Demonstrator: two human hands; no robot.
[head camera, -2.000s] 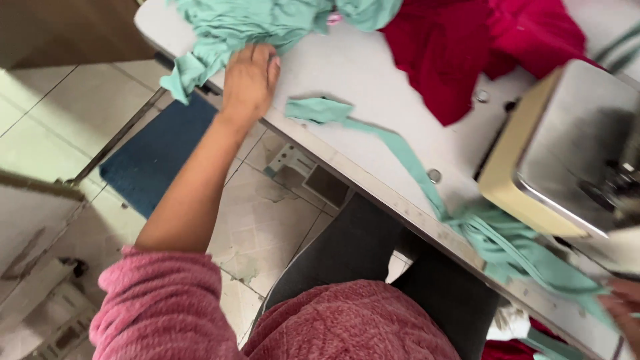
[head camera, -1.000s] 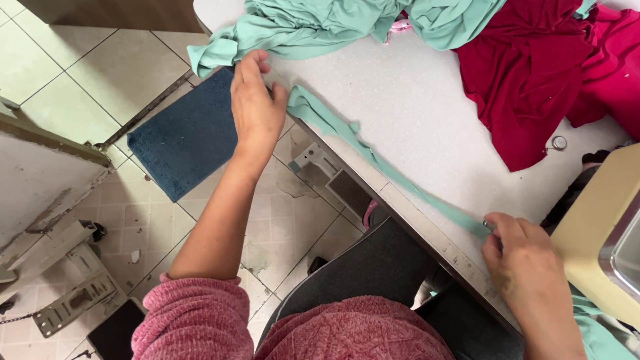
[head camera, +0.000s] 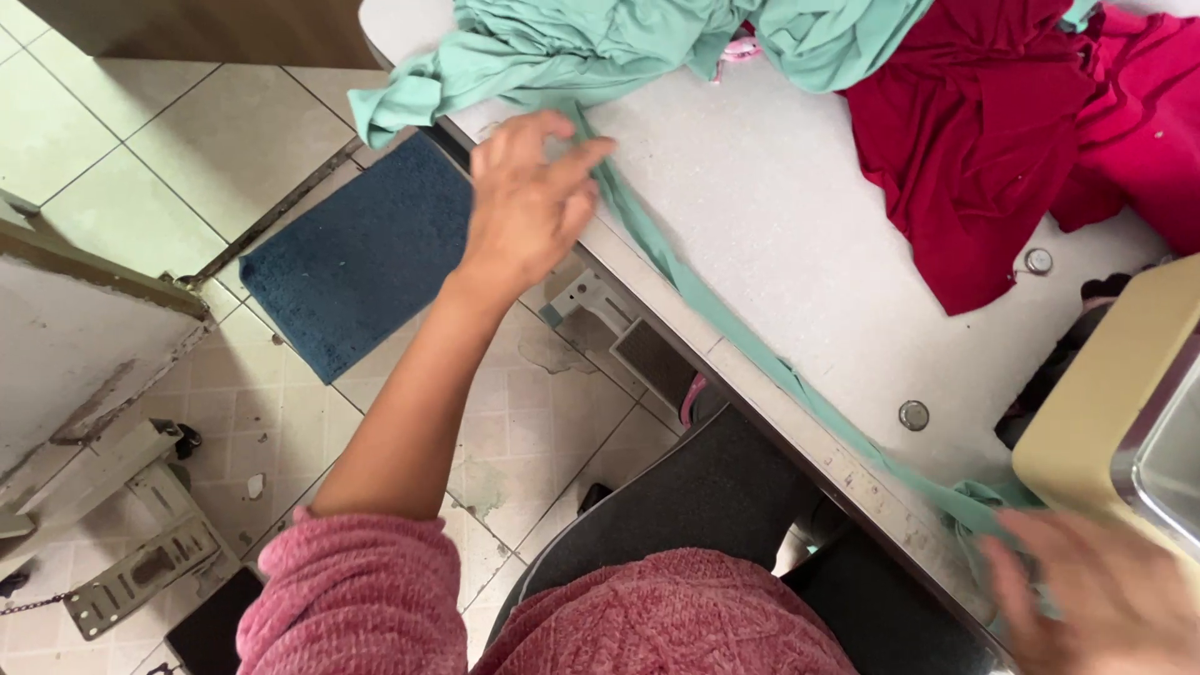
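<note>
A long mint-green fabric strip (head camera: 741, 328) lies along the front edge of the white table, from the upper left down to a bunched part at the lower right. My left hand (head camera: 534, 192) is over the strip's upper end with fingers spread; whether it touches the fabric is unclear. At the lower right, my right hand (head camera: 1092, 591), blurred, is at the bunched end beside the sewing machine (head camera: 1078, 403); its grip cannot be made out. A heap of mint-green fabric (head camera: 600, 47) rests just beyond my left hand.
Dark red fabric (head camera: 975, 141) and brighter pink-red fabric (head camera: 1148, 122) lie at the table's back right. Round metal caps (head camera: 914, 415) are set in the tabletop (head camera: 750, 187). Below are a blue mat (head camera: 361, 253), a treadle pedal (head camera: 652, 361) and metal machine parts (head camera: 141, 572) on the tiled floor.
The strip's upper end, which lay below the green heap, now reaches up to it. My right hand has moved from the strip's middle toward the bunched end at the lower right.
</note>
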